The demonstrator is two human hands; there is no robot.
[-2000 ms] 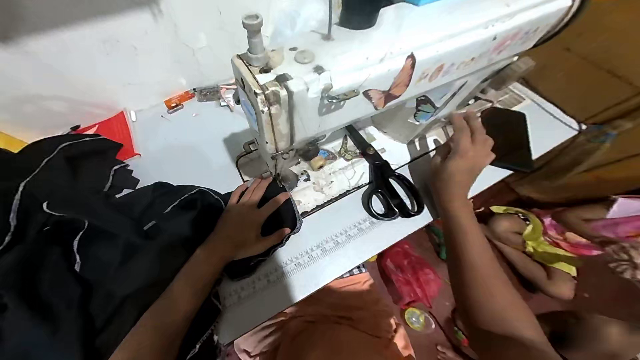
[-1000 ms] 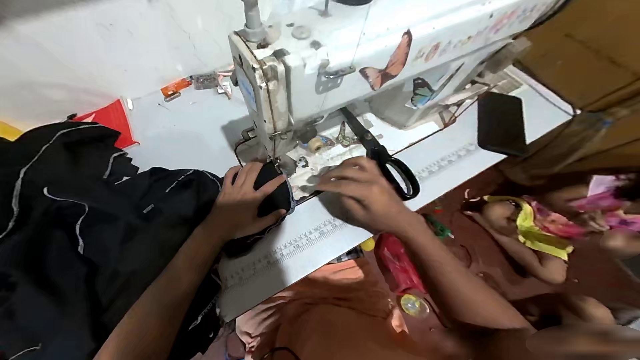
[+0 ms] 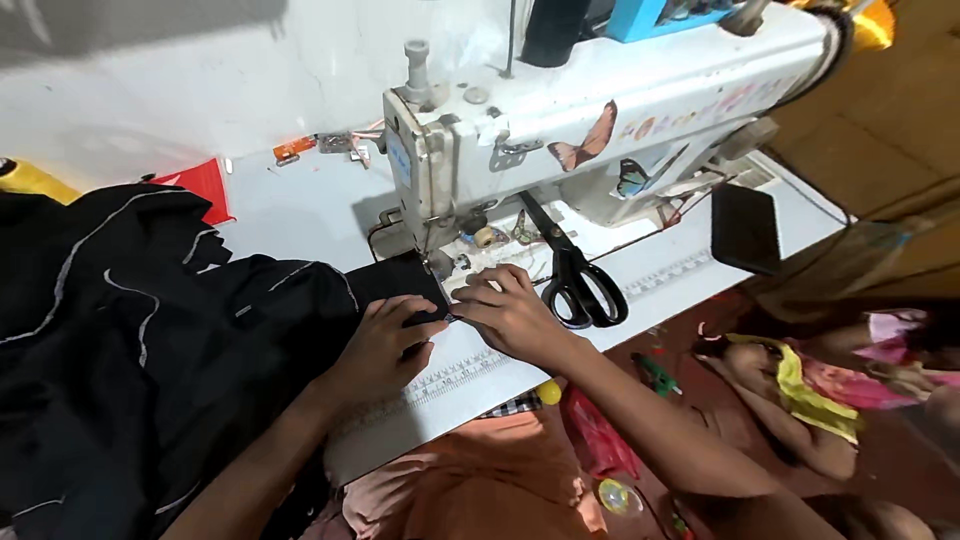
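Note:
Black fabric (image 3: 247, 322) with white marked lines spreads over the left of the sewing table, and its narrow end lies by the needle area of a white sewing machine (image 3: 525, 142). My left hand (image 3: 390, 345) rests on that end, fingers bent over the cloth. My right hand (image 3: 517, 315) touches the cloth's right edge with its fingertips, just in front of the needle; whether it pinches the cloth is hard to tell. Black-handled scissors (image 3: 581, 281) lie right of my right hand, blades toward the machine bed. A measuring scale (image 3: 450, 381) runs along the table's front.
A dark phone-like slab (image 3: 745, 229) lies at the table's right. Behind the fabric are a red piece (image 3: 202, 187), a yellow thread cone (image 3: 34, 180) and an orange small item (image 3: 294, 148). A person (image 3: 795, 397) is on the floor at the right.
My right hand has come left from beside the dark slab, past the scissors, to the cloth's edge. My left hand stays on the cloth, now lower, with more of the cloth's end showing.

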